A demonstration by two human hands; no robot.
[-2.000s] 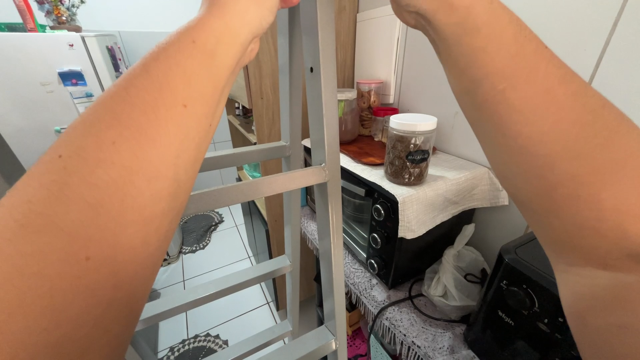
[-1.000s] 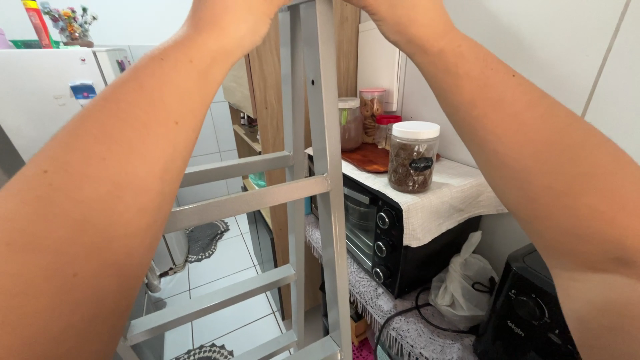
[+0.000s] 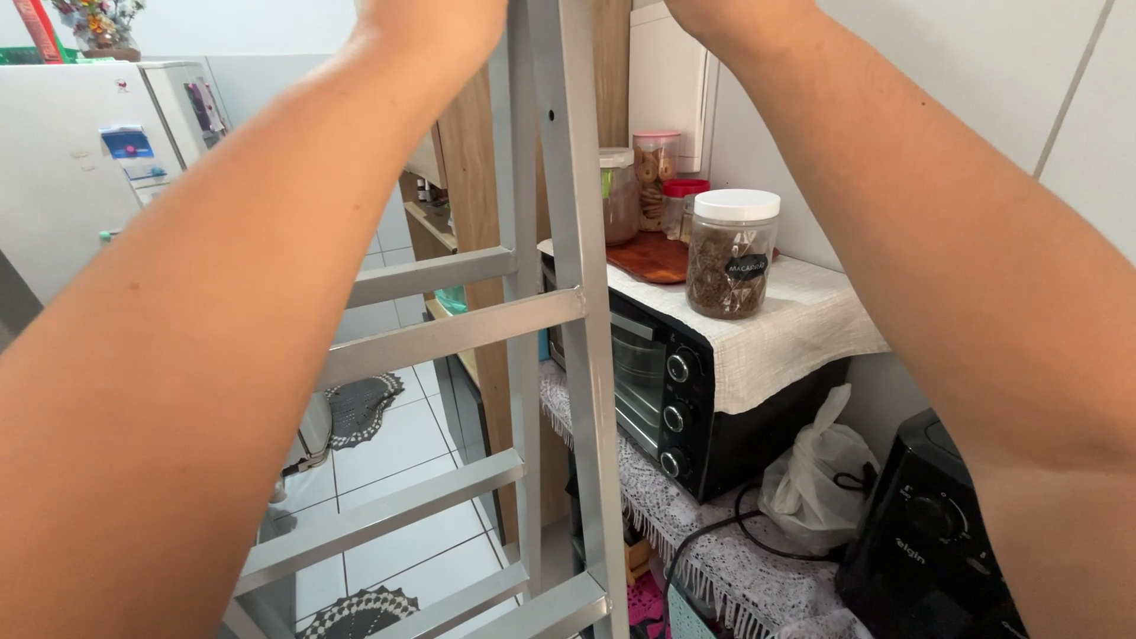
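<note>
Both of my forearms reach up to the top edge of the view. My left hand (image 3: 435, 22) shows only in part, beside the upper end of a grey metal stepladder (image 3: 581, 222); its fingers are cut off by the frame. Of my right hand (image 3: 741, 13) only the wrist and heel show, to the right of the ladder top, its fingers out of view. What either hand holds is hidden. The ladder stands upright, its rungs crossing the middle and lower left.
Right of the ladder, a black toaster oven (image 3: 781, 417) bears a cloth and a jar with a white lid (image 3: 732, 257). Nearby are a tied plastic bag (image 3: 821, 484), a cable and a black appliance (image 3: 923, 524). A white refrigerator (image 3: 71, 177) and crocheted floor mats (image 3: 364, 408) lie left.
The left hand shows slightly lower at the top edge than two seconds ago, and the right hand has shifted a little. The view has moved slightly.
</note>
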